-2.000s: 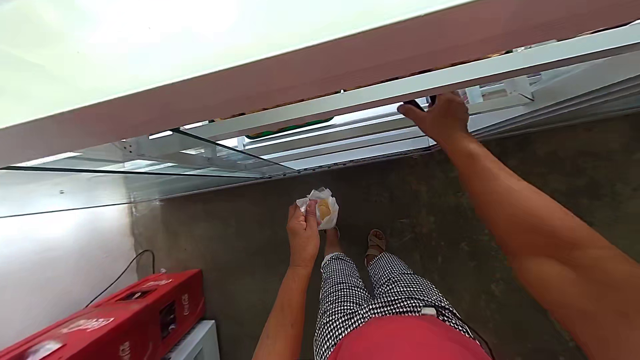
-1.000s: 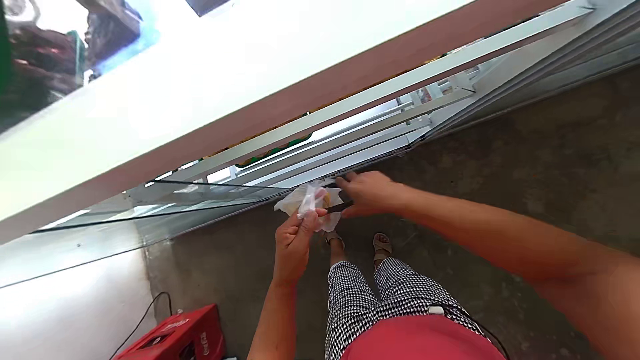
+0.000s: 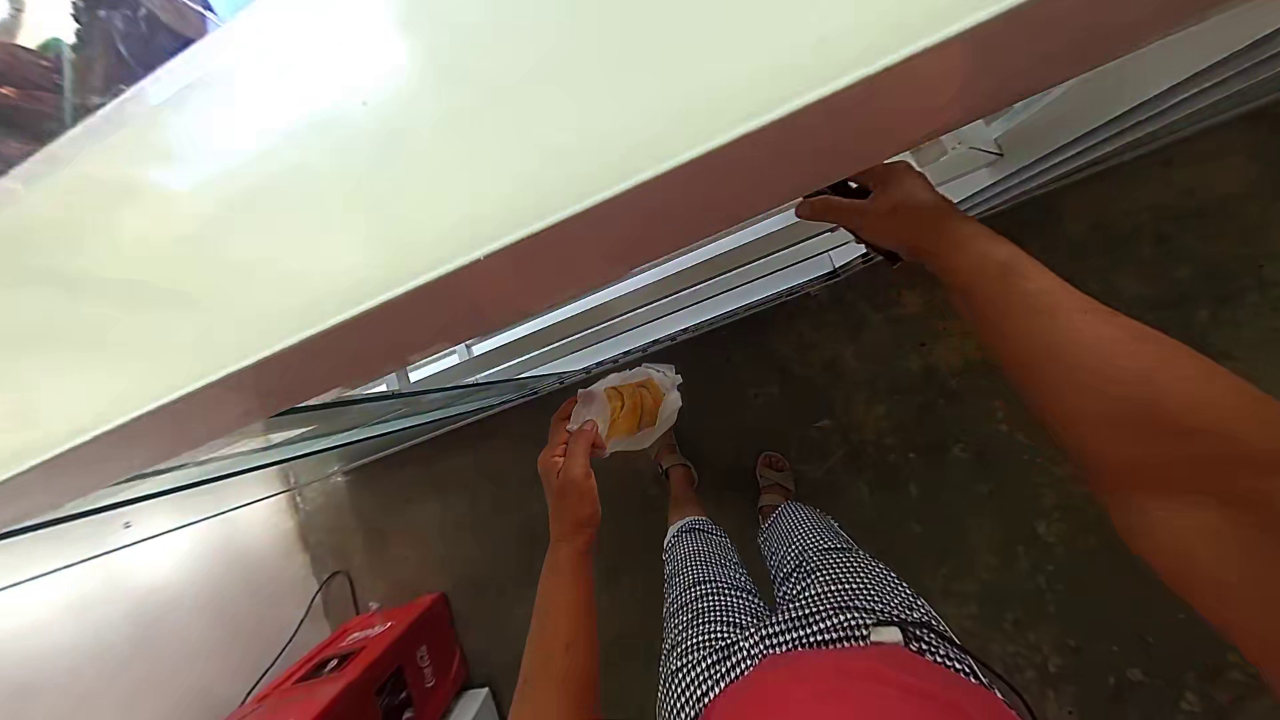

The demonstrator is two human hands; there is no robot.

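Observation:
A white paper or thin plastic wrapper (image 3: 663, 420) lies open in my left hand (image 3: 573, 465), pinched at its lower left edge. Yellow-orange food pieces (image 3: 634, 406) rest in the wrapper. My right hand (image 3: 893, 212) is at the opening of the white display case (image 3: 690, 290), to the right of and above the food. Its fingers are closed around a dark object (image 3: 880, 250), perhaps tongs, partly hidden by the hand and the counter edge.
The pale countertop (image 3: 420, 150) overhangs the case. Glass sliding panes (image 3: 400, 405) stand at its left. A red crate or cooler (image 3: 370, 660) and a black cable (image 3: 310, 605) are at the lower left, on the concrete floor (image 3: 450, 560).
My right hand has moved from beside the wrapper up and right to the case. The wrapper, bunched one second ago, is spread with the food showing. The view has shifted.

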